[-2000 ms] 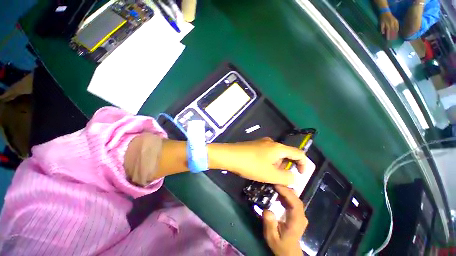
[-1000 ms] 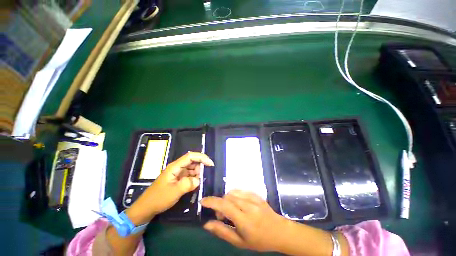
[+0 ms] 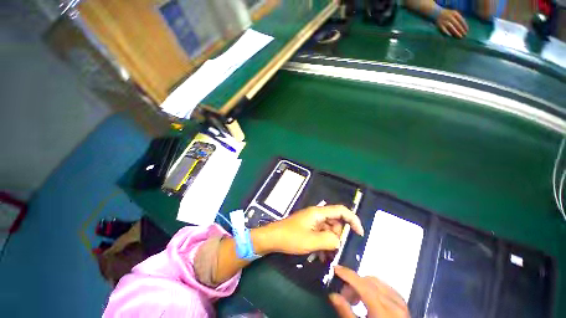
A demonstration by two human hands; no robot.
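Observation:
A black slotted phone tray [image 3: 397, 200] lies on the green bench. A slim phone [image 3: 355, 202] stands on edge in its second slot from the left. My left hand [image 3: 310, 231], with a blue wrist strap, holds it between thumb and fingers. My right hand [image 3: 375, 298], cut off by the bottom edge, has its fingers apart, a fingertip at the phone's lower end. A white-faced phone [image 3: 394, 248] lies in the slot to the right. A silver-rimmed housing with a pale battery [image 3: 285, 192] lies in the leftmost slot. A dark phone [image 3: 462, 273] lies further right.
An opened phone [image 3: 186, 169] and white paper [image 3: 211, 189] lie left of the tray, with a blue pen. A wood-edged board [image 3: 273, 74] stands behind. A metal rail [image 3: 403, 79] crosses the back. Another person's hand [image 3: 452, 23] is beyond it. White cable hangs at the right edge.
Two seconds ago both hands were at a phone part with exposed circuitry showing; since one second ago a phone stands on edge in my left hand. The view has turned left, and the white marker has left it.

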